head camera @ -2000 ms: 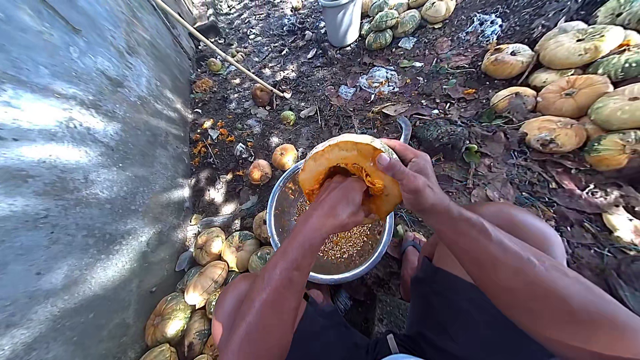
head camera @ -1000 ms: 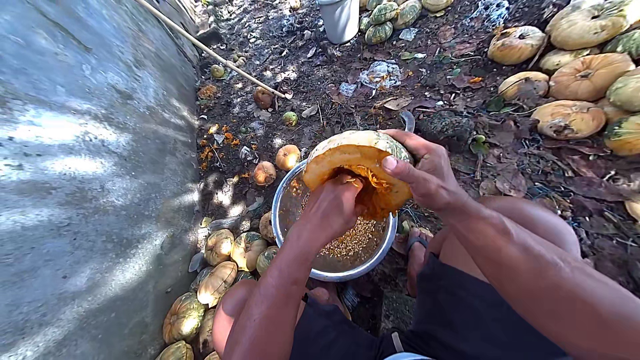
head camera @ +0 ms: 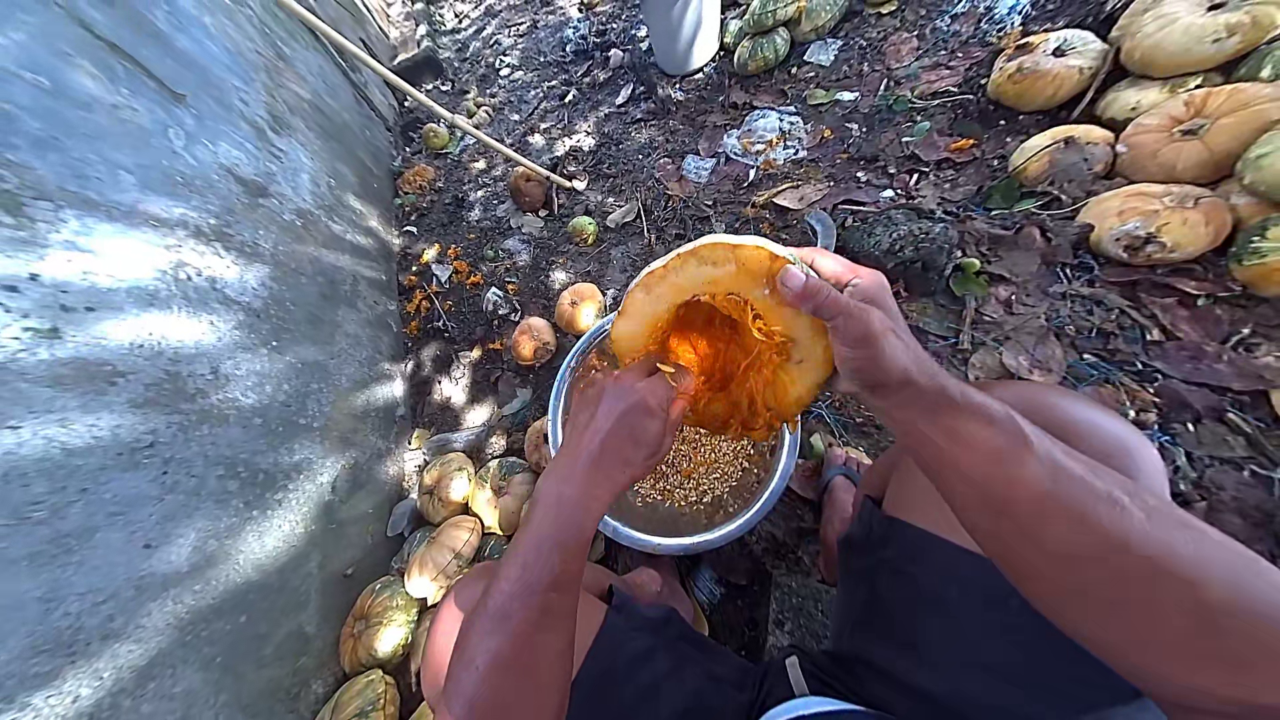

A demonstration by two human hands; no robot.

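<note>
A cut pumpkin half [head camera: 650,290] faces me with its hollow of orange strands and pulp showing. My right hand [head camera: 865,320] grips its right rim, thumb on the cut face. At the lower left of the hollow is my left hand [head camera: 630,415], its fingers curled together with a pale pumpkin seed [head camera: 667,369] showing at the tips; the rest of its hold is hidden. Below both hands stands a round metal basin [head camera: 668,545] with many pumpkin seeds [head camera: 700,468] in it. The pumpkin covers the basin's upper right part.
A concrete wall [head camera: 200,380] rises on the left, with a pile of small pumpkins [head camera: 445,555] at its foot. More pumpkins [head camera: 1195,130] lie at the upper right. A long stick [head camera: 430,103] leans near the wall. A pale bucket [head camera: 683,35] stands at the top. Something dark and rough [head camera: 900,245] lies right of the basin.
My left hand has come out of the pumpkin's hollow to its lower left edge. The hollow now shows more openly. My right hand has kept its grip on the rim.
</note>
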